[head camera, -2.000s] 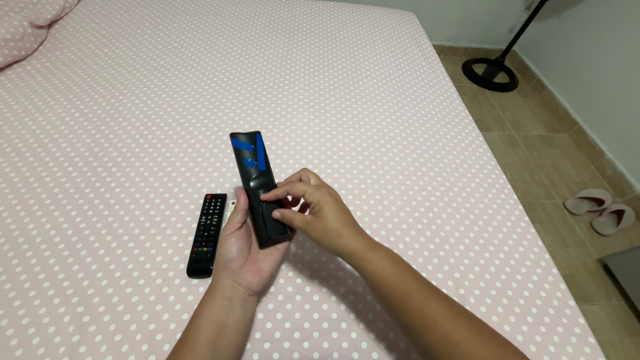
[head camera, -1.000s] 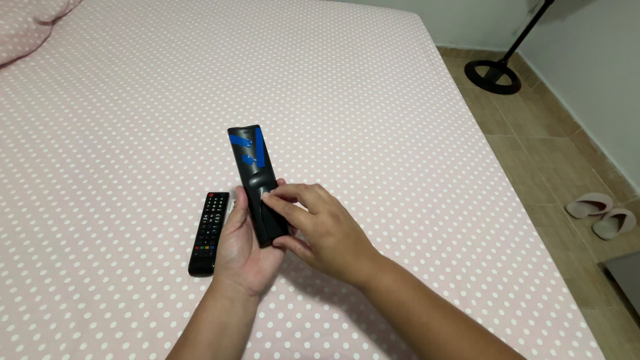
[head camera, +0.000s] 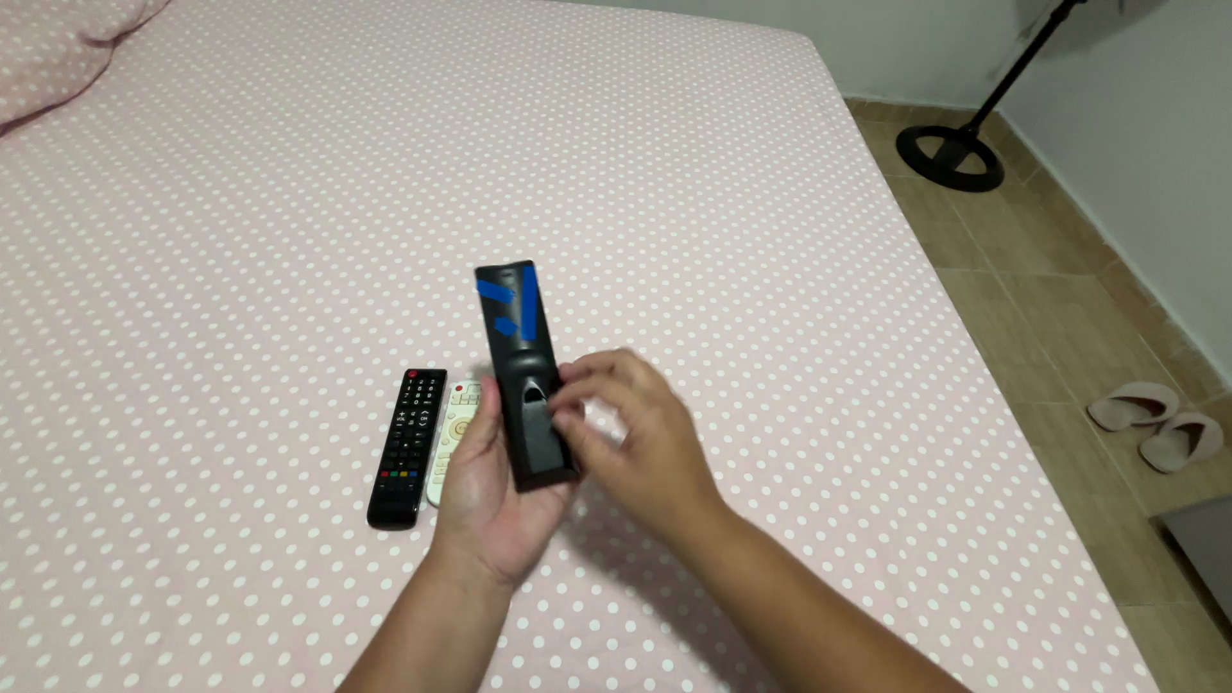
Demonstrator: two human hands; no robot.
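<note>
My left hand [head camera: 500,510] holds a black remote control [head camera: 527,366] back side up, thumb along its left edge. Blue tape strips cross the upper part of its back, and the battery cover with its latch notch is at the lower part. My right hand [head camera: 640,433] is at the remote's right edge beside the latch, fingers bent; whether it pinches anything is unclear. Left of my left hand, a black remote with coloured buttons [head camera: 408,448] lies face up on the bed. A white remote [head camera: 462,414] lies between them, partly hidden by my left hand.
A bed with a pink polka-dot sheet [head camera: 674,192] lies beneath everything, with a matching pillow [head camera: 48,58] at the upper left. On the tiled floor to the right are a black round stand base [head camera: 950,158], a pair of slippers [head camera: 1134,406] and a grey object's corner [head camera: 1203,549].
The fingers of my right hand have moved off the battery cover's middle to the remote's right edge, uncovering the latch notch. More of the white remote shows.
</note>
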